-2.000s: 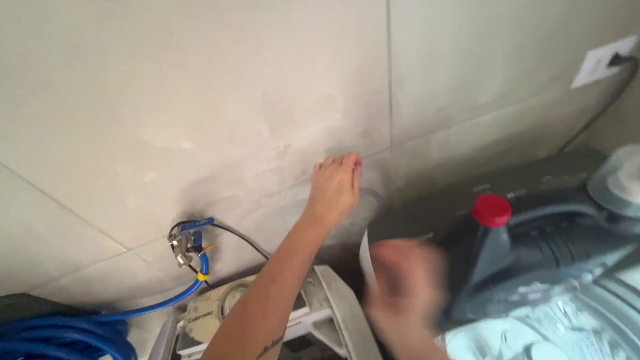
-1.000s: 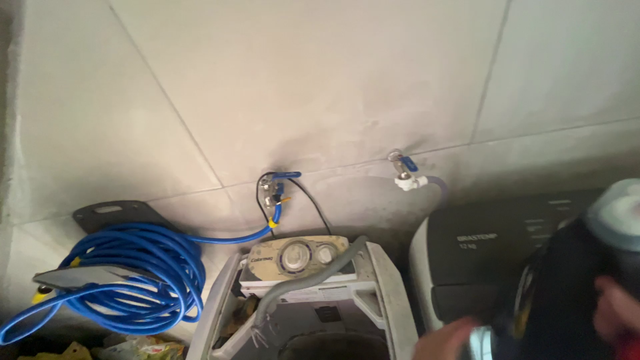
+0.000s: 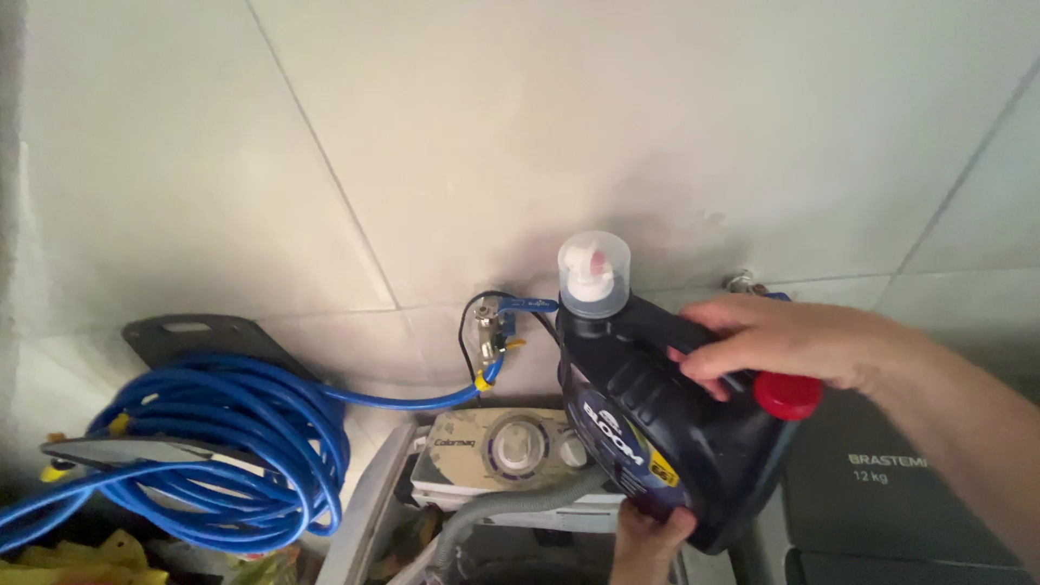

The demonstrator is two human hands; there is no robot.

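Observation:
A large black plastic jug (image 3: 699, 455) with a clear cap over a white nozzle and a red screw cap (image 3: 788, 396) is tilted above the right side of a Colormaq washing machine (image 3: 463, 447). My right hand (image 3: 751, 341) comes in from the right and is wrapped around the jug's handle. Below, my left hand (image 3: 650, 532) grips the jug's lower end, with the thumb on its side. The jug covers part of the washer's control panel. Just left of the nozzle, a metal wall tap with a blue lever (image 3: 491, 325) feeds a blue hose.
A coiled blue hose (image 3: 227, 455) hangs on a dark holder (image 3: 195, 329) at the left. A grey corrugated drain hose (image 3: 487, 512) crosses the open washer. At right stands a dark Brastemp appliance (image 3: 861, 504), partly behind my forearm. A second tap (image 3: 741, 282) is mostly hidden.
Two seconds ago one hand was at the wall; one second ago both were low at the right beside the dark jug. The jug has moved left, over the washer, with both hands on it.

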